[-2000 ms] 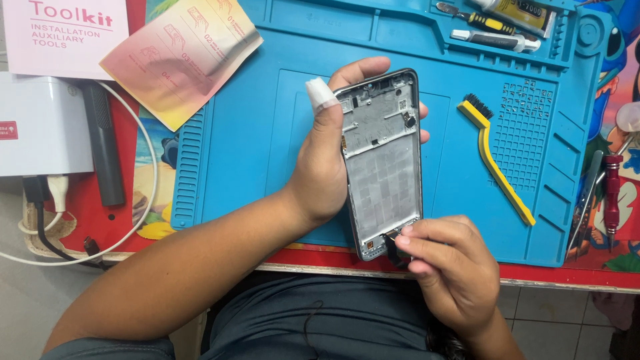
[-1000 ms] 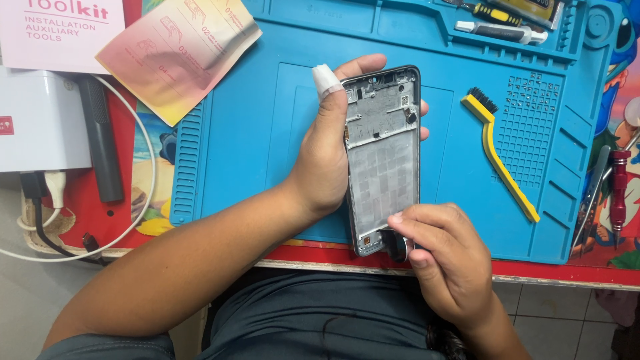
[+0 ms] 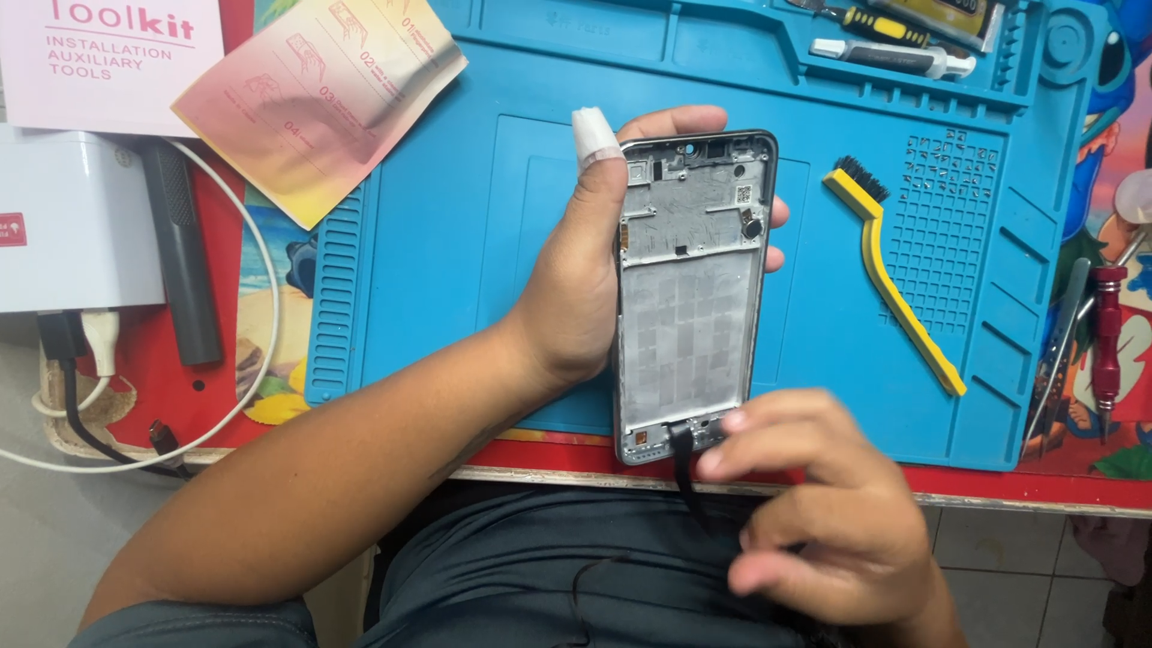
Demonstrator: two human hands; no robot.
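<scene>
My left hand (image 3: 576,261), its thumb tip wrapped in white, grips a bare smartphone frame (image 3: 688,333) from the left and behind. The frame is tilted slightly, its grey metal inner side facing up. A black flex cable (image 3: 682,459) comes out at its bottom end and hangs over the lower edge. Just right of that cable, my right hand (image 3: 828,504) is raised with its fingers apart and holds nothing that I can see. Whether a fingertip touches the frame's lower right corner, I cannot tell.
Beneath the hands lies a blue silicone repair mat (image 3: 432,225). On it are a yellow-handled brush (image 3: 891,279) and a syringe (image 3: 891,58). A red screwdriver (image 3: 1107,342) and tweezers (image 3: 1057,351) lie at right. A printed packet (image 3: 315,108), white box (image 3: 72,216) and white cable (image 3: 261,243) are at left.
My right hand has opened and moved off the frame's bottom end, where its fingers pinched the black part earlier. The black flex cable now hangs free. My left hand keeps its hold.
</scene>
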